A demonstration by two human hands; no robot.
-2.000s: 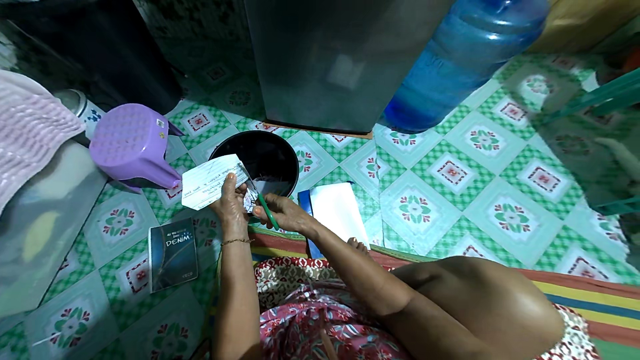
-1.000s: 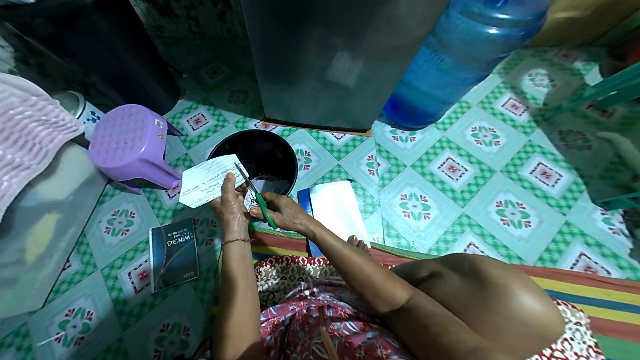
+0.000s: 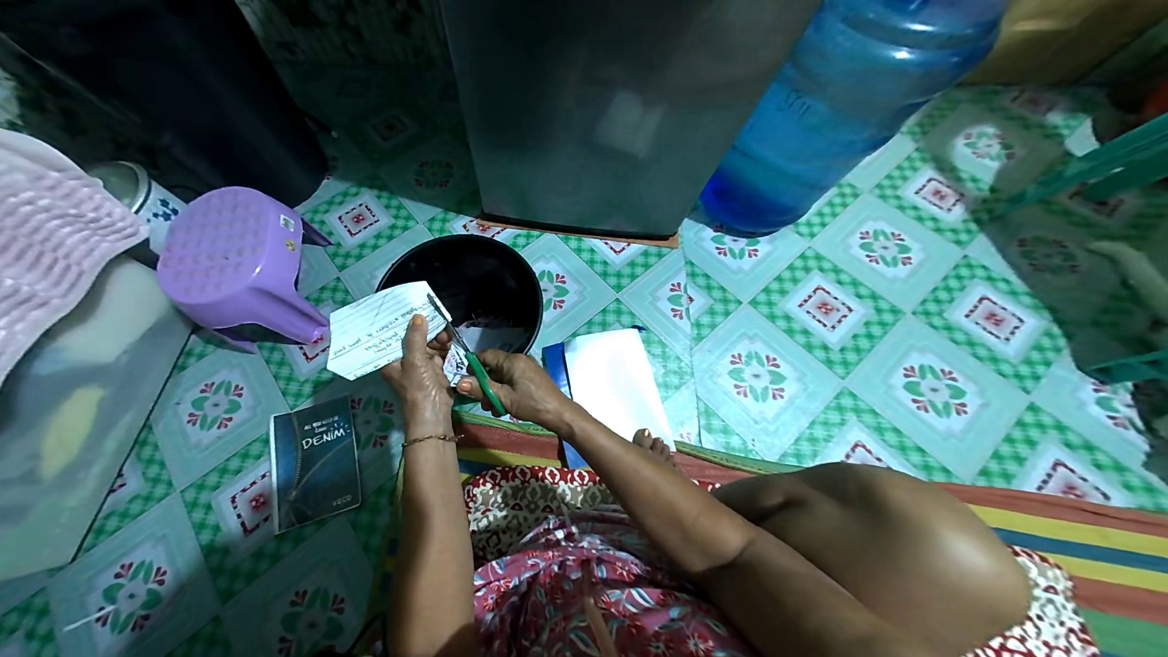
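Observation:
My left hand (image 3: 422, 374) grips a sheet of lined paper (image 3: 379, 330) with handwriting, thumb on top. Green-handled scissors (image 3: 484, 381) are in my right hand (image 3: 516, 388), their blades at the paper's right edge; whether the blades are parted is unclear. Below and behind the paper sits a round black basin (image 3: 484, 287) with paper pieces inside. To the right of my right hand, white paper (image 3: 616, 383) lies over something blue on the floor. A dark notebook (image 3: 317, 464) with a denim design lies left of my left forearm.
A purple plastic stool (image 3: 233, 260) stands at the left, by a pink woven item (image 3: 55, 237) on a translucent container (image 3: 82, 438). Behind the basin is a tall grey cabinet-like object (image 3: 620, 119), beside a large blue water bottle (image 3: 839, 119). A striped mat (image 3: 1058, 538) lies under me.

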